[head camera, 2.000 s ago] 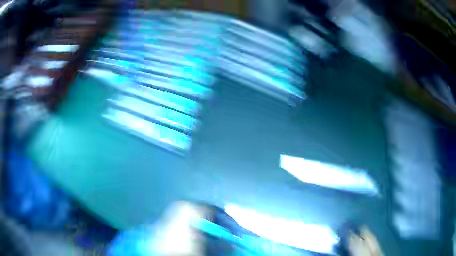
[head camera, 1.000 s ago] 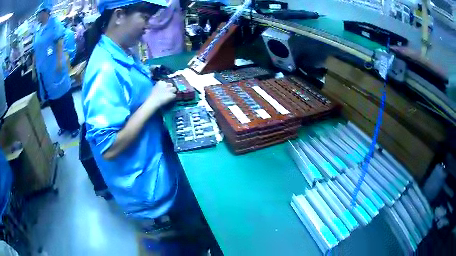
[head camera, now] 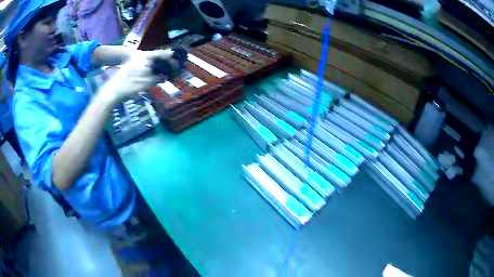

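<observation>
Neither of my hands is in view. Nearest in front of me, several silver heat sinks with teal patches (head camera: 276, 189) lie side by side in slanting rows on the green mat (head camera: 189, 189). A smaller group of heat sinks (head camera: 403, 178) lies to their right. A blue coiled cord (head camera: 319, 92) hangs down across the rows. A white piece (head camera: 395, 270) is cut off by the bottom edge at the right; I cannot tell what it is.
A co-worker in a blue smock (head camera: 76, 135) reaches over stacked red-brown jigs (head camera: 200, 111) at the left. A grey board with parts (head camera: 132, 119) lies beside them. Cardboard boxes (head camera: 346, 65) line the back. A whitish bottle (head camera: 429, 121) and white scraps (head camera: 449, 164) are at the right.
The view has swung right, so the jigs and heat sinks sit further left. The co-worker's arms have stretched out over the jig stack. My hands, blurred at the bottom two seconds ago, are out of view.
</observation>
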